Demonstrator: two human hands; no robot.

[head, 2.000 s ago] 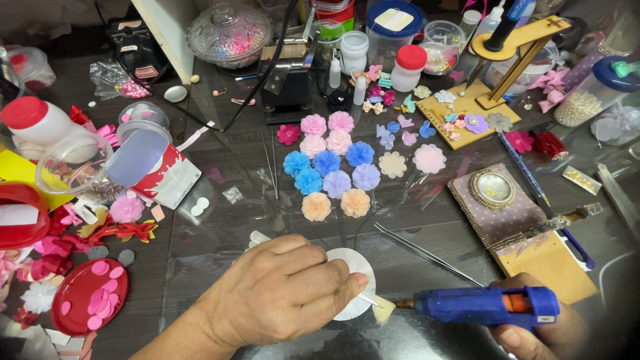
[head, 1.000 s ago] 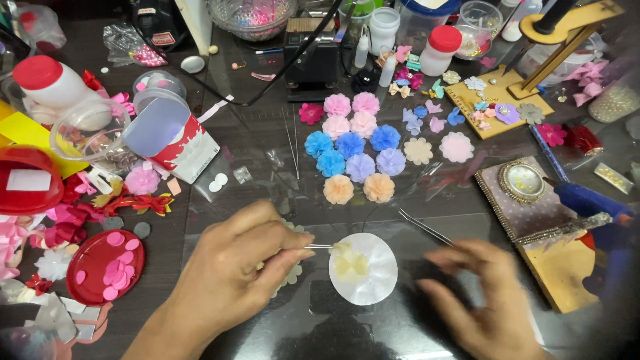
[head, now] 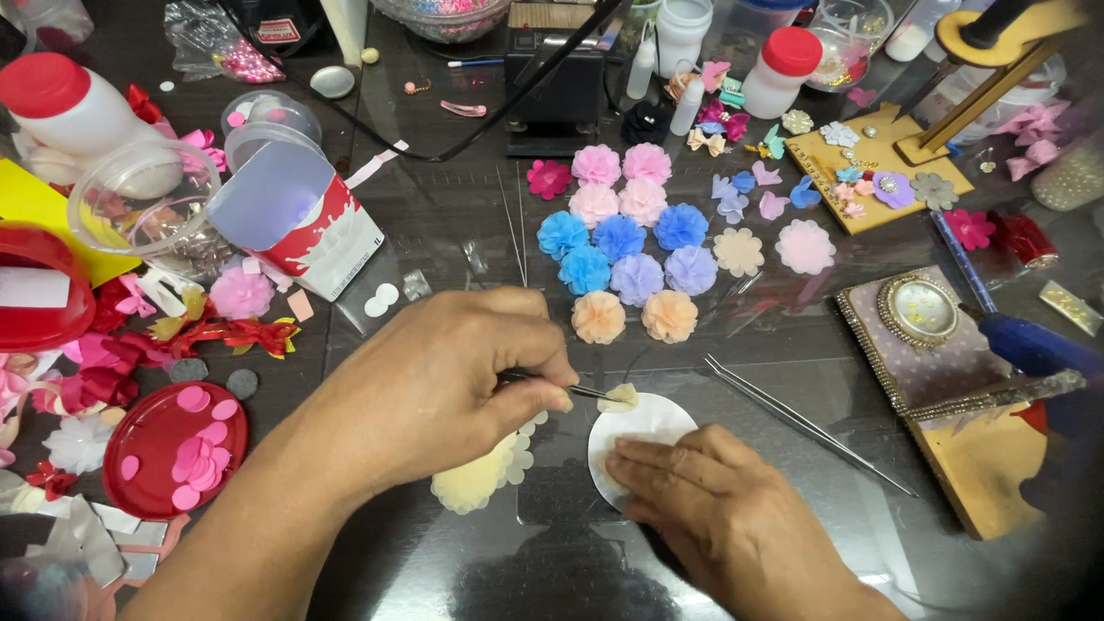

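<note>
My left hand pinches dark metal tweezers, whose tips hold a small folded cream fabric petal at the upper left rim of a white disc. The fingers of my right hand rest on that disc and cover its lower middle. Scalloped cream fabric pieces lie beside the disc, partly under my left hand. A second pair of tweezers lies to the right. Behind the disc stand rows of fabric flowers in pink, blue, lilac and peach.
At the right, a blue glue gun is by a decorated stand. A red lid with pink discs, a cut carton and a clear cup are at the left. A black cable crosses the back.
My right hand has put the glue gun aside at the right and come back onto the white disc. The tweezers in my left hand have moved to the disc's upper left rim.
</note>
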